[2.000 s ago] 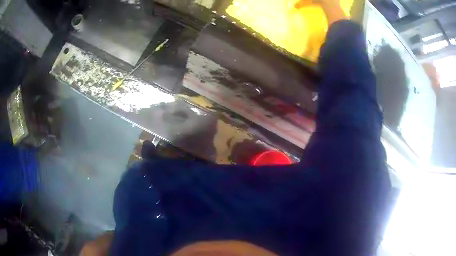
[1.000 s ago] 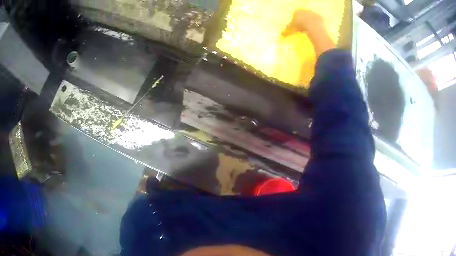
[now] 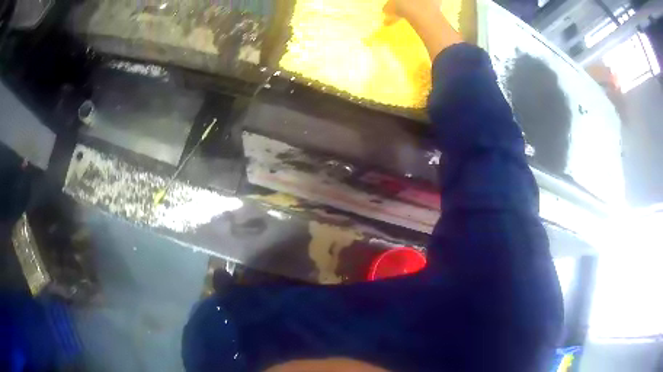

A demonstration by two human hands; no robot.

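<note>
Yellow granules (image 3: 349,51) fill a rectangular opening at the top centre, overexposed in the middle. My right hand (image 3: 418,10) is bare and lies over the granules at the top edge, partly cut off. Its fingers look bent. Whether they hold anything cannot be told. A dark blue sleeve covers my right arm, which reaches up across the right of the view. My left hand is not in view; dark blue cloth shows at the bottom centre.
A red round container (image 3: 397,263) stands on the machine ledge beside my sleeve. A thin yellow-ended rod (image 3: 185,161) lies on the worn machine top (image 3: 109,185). A pale panel with a dark patch (image 3: 560,109) stands right of the granules. Something blue (image 3: 33,330) is at the lower left.
Since one second ago the view has shifted, so the granules and my right hand sit higher and further left. My right hand stays over the granules. The rod and red container have kept their places.
</note>
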